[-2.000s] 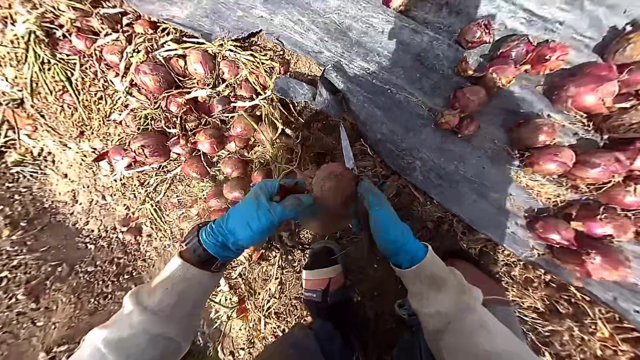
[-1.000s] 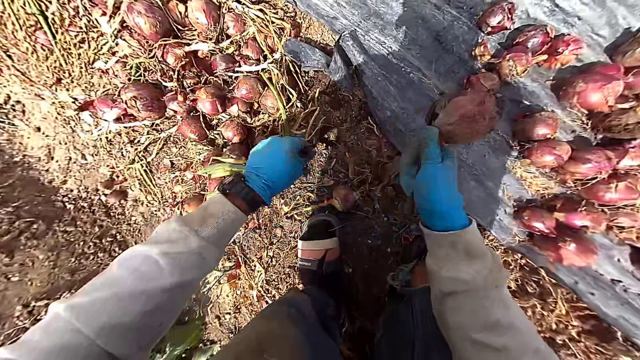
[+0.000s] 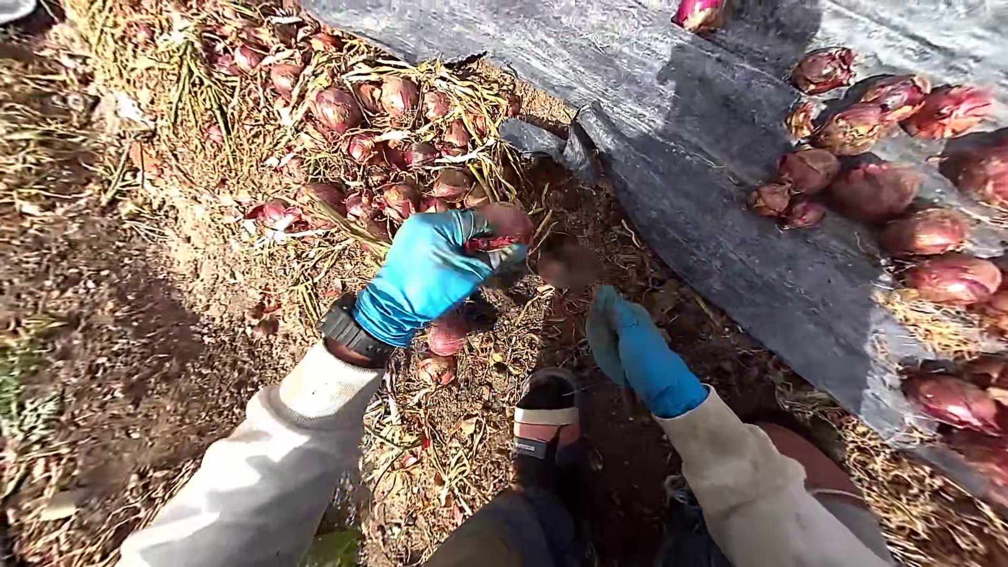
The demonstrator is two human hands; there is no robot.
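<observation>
My left hand (image 3: 441,272), in a blue glove, is closed around a red onion (image 3: 508,223) beside the onion heap. My right hand (image 3: 642,350), also gloved in blue, is over the dark soil with its fingers drawn together; whether it holds anything is unclear. Between the hands is a blurred, round brownish thing (image 3: 568,264), which I cannot identify. Red onions (image 3: 398,197) with dry leaves lie heaped at the upper left. On the dark plastic sheet (image 3: 709,228) to the right rest more red onions, among them a large dull one (image 3: 874,189).
A shoe (image 3: 547,417) stands on the soil below the hands. Loose onions (image 3: 446,335) lie under my left wrist. The sheet has a folded, torn edge (image 3: 583,146) near the heap. Dry stalks and roots litter the ground.
My right hand has moved back from over the sheet, where it held an onion; a large onion now lies there. My left hand, near the heap before, now grips an onion.
</observation>
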